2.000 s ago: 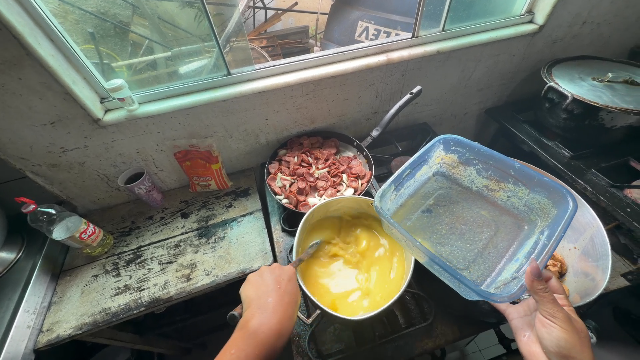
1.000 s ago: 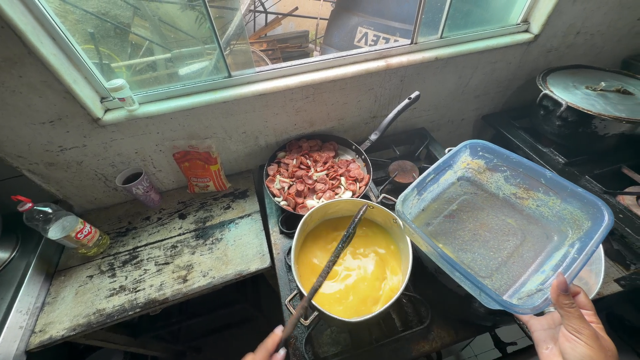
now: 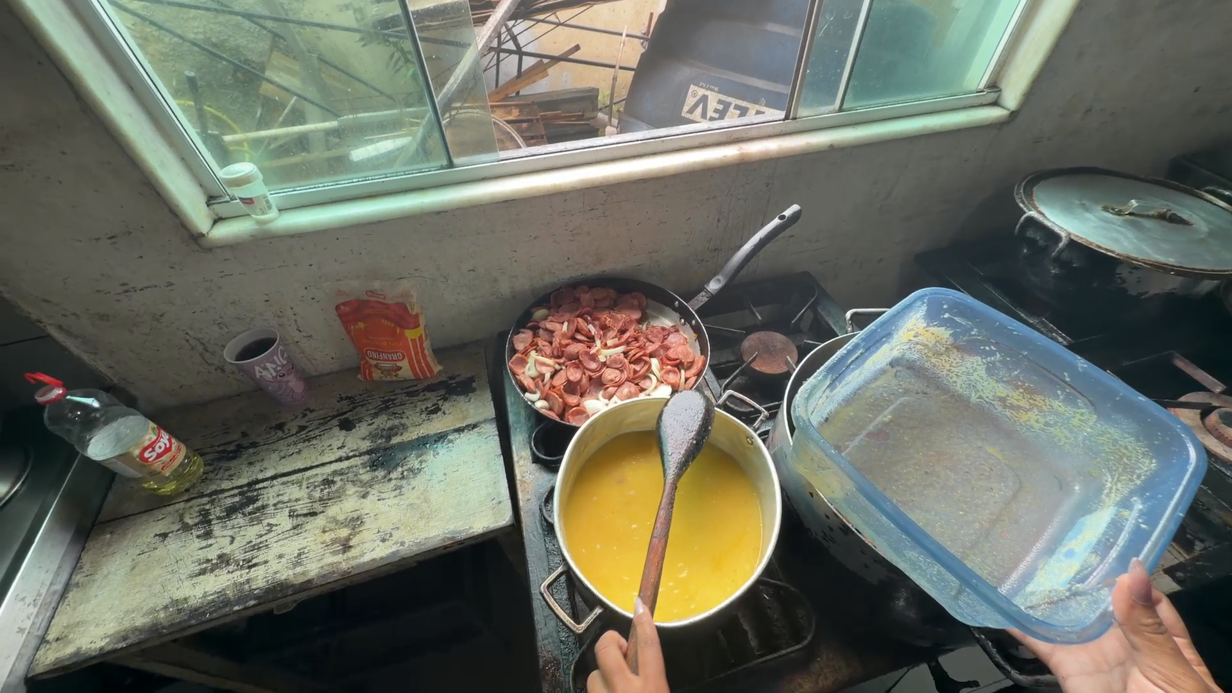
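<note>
My left hand (image 3: 630,659) grips the handle of a wooden spoon (image 3: 659,539). The spoon's bowl lies over the far rim of an aluminum pot (image 3: 770,500) that holds yellow liquid (image 3: 712,549). With my right hand (image 3: 1131,640) I hold the near right corner of a blue-tinted plastic container (image 3: 1001,462), tilted, with yellowish residue on its walls. Behind the pot, a frying pan (image 3: 744,258) holds sliced sausage (image 3: 587,356) with pale strips among it. The container partly hides a large metal pot (image 3: 818,481) on the right.
On the worn wooden bench (image 3: 308,520) are an oil bottle (image 3: 130,443), a patterned cup (image 3: 268,366) with dark contents and an orange packet (image 3: 387,335). A lidded black pot (image 3: 1126,241) stands at the back right. The stove (image 3: 770,351) meets the wall under the window.
The spoon has risen out of the yellow liquid onto the far rim, its bowl now visible. My right hand has moved the container right since the earliest frame, uncovering part of the burner behind.
</note>
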